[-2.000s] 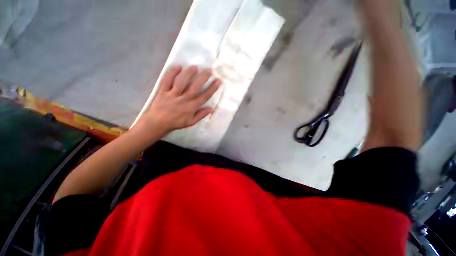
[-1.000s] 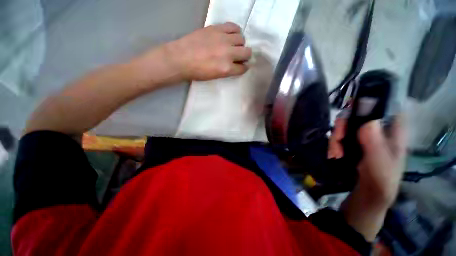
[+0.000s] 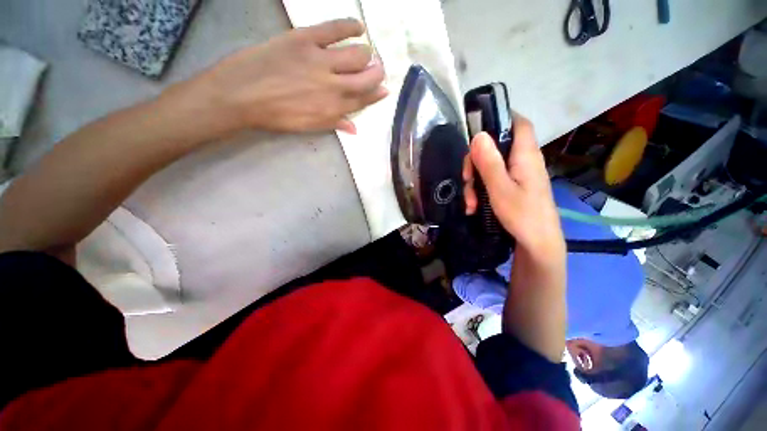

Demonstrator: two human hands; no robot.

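Note:
My right hand [image 3: 512, 181] is closed around the black handle of a steam iron [image 3: 430, 151]. The iron stands over the right part of the cream-white garment piece [image 3: 368, 160], its tip towards the far side; whether its soleplate touches the cloth cannot be told. My left hand [image 3: 301, 77] lies on the garment piece left of the iron, fingers spread a little and bent, with nothing seen in it. The far end of the piece is cut off by the picture's top edge.
Black shears handles [image 3: 586, 20] lie at the far right of the worktable [image 3: 277, 185]. A speckled block [image 3: 139, 32] lies far left. Cream cloth [image 3: 134, 261] lies near left. A hose [image 3: 622, 220] trails right from the iron. A person in blue [image 3: 595, 278] is beyond the table edge.
My right hand was a blur at the right, then came in with the iron, which is now further left over the cloth. The view has shifted, showing the speckled block and the person in blue.

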